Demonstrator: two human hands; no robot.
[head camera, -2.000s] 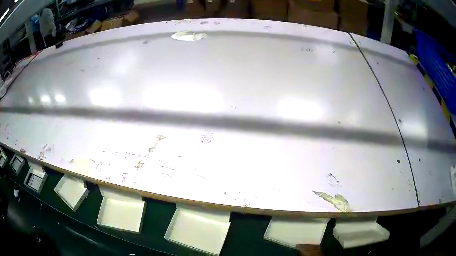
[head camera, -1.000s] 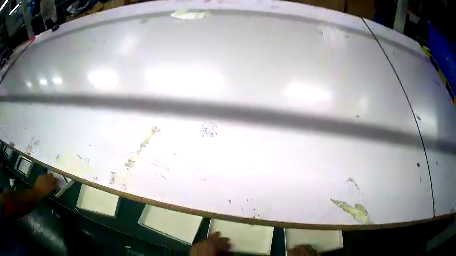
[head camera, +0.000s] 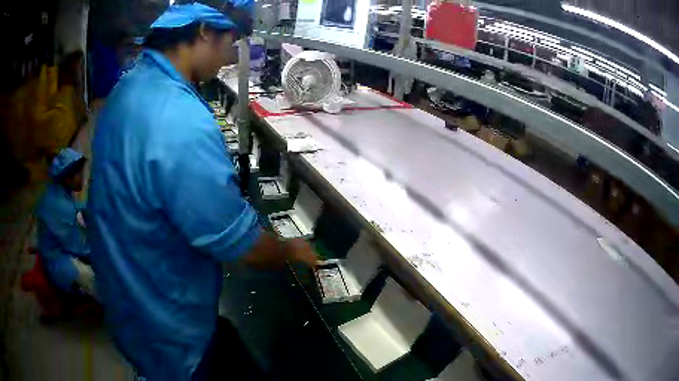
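Note:
Several open white cartons stand in a row on the dark green conveyor belt (head camera: 260, 327) along the bench edge. The nearest whole carton (head camera: 386, 327) is empty, with its lid flap up against the bench side. Part of another carton (head camera: 460, 369) is cut off by the bottom edge. The carton beyond (head camera: 339, 281) holds a grey-white content with a dark border, and another person's hand is at it. Neither of my hands is in the picture.
A person in a blue smock (head camera: 160, 201) stands at the belt. Another person (head camera: 63, 231) sits low at far left. The long white bench (head camera: 476, 216) runs along the right, with a desk fan (head camera: 311, 79) and red tape at its far end. A grey metal rail (head camera: 514, 97) crosses above.
The view has swung left and up from the bench to look along the line. The hands at the cartons along the lower edge are out of view; the person in blue now shows.

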